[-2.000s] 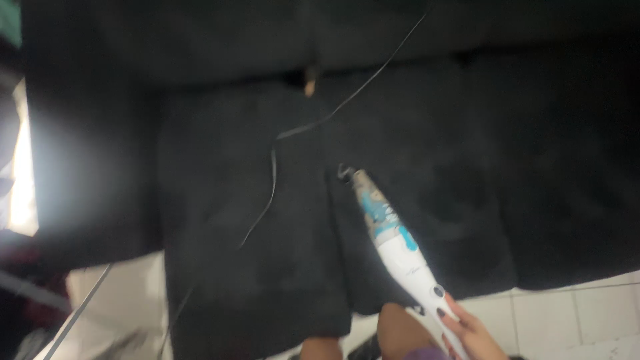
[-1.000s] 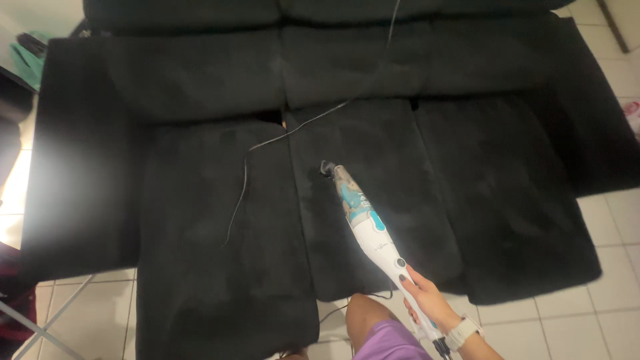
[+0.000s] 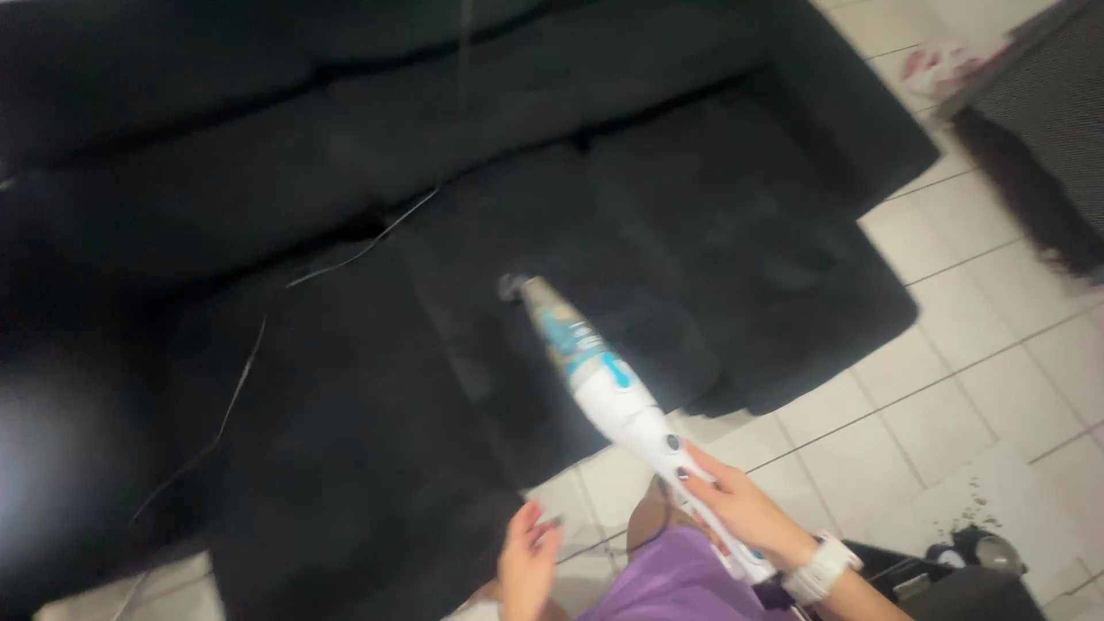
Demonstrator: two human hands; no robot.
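My right hand [image 3: 733,500], with a white watch on its wrist, grips the white handle of a handheld vacuum cleaner [image 3: 617,392] with a blue and see-through front part. The vacuum's nozzle points up and left over the middle seat of a black fabric sofa [image 3: 345,414]. My left hand [image 3: 530,552] is raised beside the seat's front edge, left of the vacuum, its fingers apart and holding nothing. A thin cord [image 3: 246,371] lies across the sofa on the left. The picture is blurred, so whether the nozzle touches the fabric I cannot tell.
White floor tiles [image 3: 966,345] run along the sofa's front and right side. A dark textured piece of furniture [image 3: 1044,112] stands at the upper right. At the lower right are a black object [image 3: 957,595] and dark bits on a pale surface [image 3: 931,509].
My left hand has come into view at the bottom. The right hand still holds the vacuum over the sofa. The view has turned and shifted to the right.
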